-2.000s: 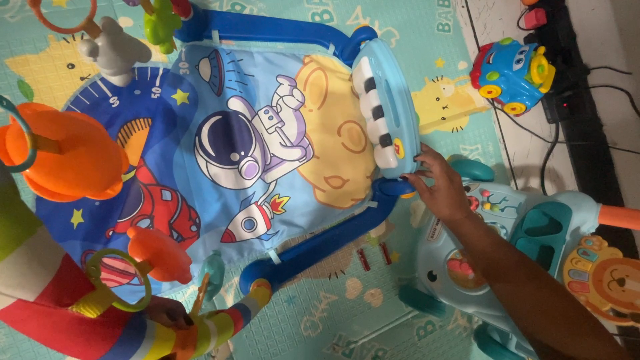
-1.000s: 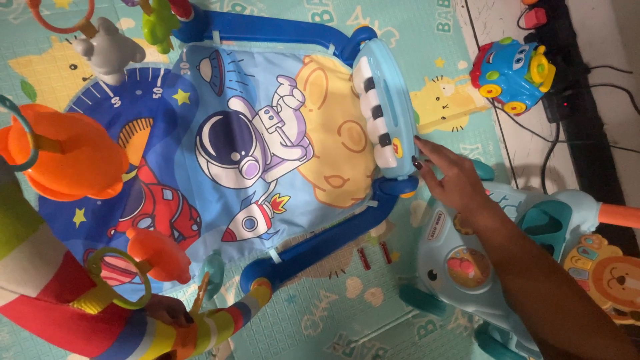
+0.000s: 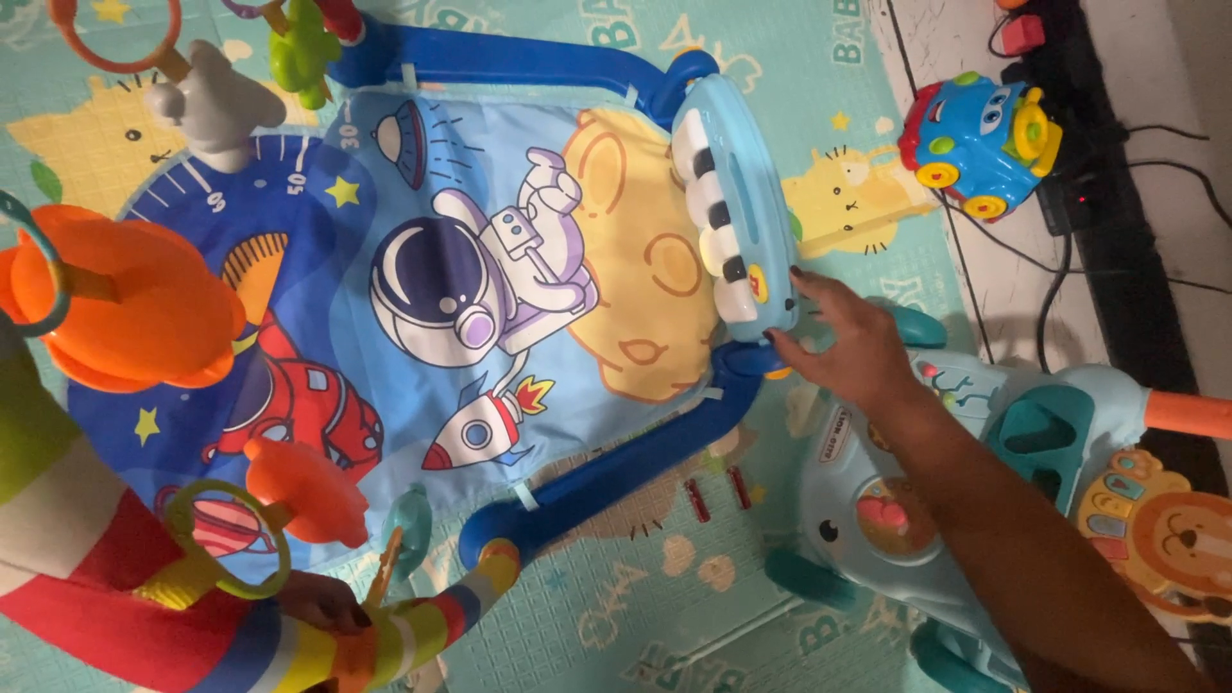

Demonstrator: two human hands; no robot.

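Observation:
A baby play gym with a space-print fabric mat (image 3: pixel 635 241) lies on the floor mat, framed by blue plastic legs (image 3: pixel 616 481). At its right end sits a light-blue toy piano (image 3: pixel 760 183) with white and black keys. My right hand (image 3: pixel 847 337) touches the piano's lower end, thumb and fingertips at its edge. My left hand (image 3: pixel 322 606), partly hidden, is around the striped fabric-covered arch (image 3: pixel 462 606) at the lower left. Orange hanging toys (image 3: pixel 144 298), a grey one (image 3: pixel 221 106) and a green one (image 3: pixel 303 53) dangle on rings above the mat.
A blue toy car (image 3: pixel 982 144) stands by a black power strip (image 3: pixel 1107 192) with cables at the upper right. A light-blue baby walker (image 3: pixel 866 491) with a lion panel (image 3: pixel 1174 529) stands under my right forearm. Two small red batteries (image 3: pixel 696 500) lie on the printed foam mat (image 3: pixel 674 616).
My right hand has shifted slightly at the piano's lower end, its fingers now spread along the edge. My left hand stays at the arch.

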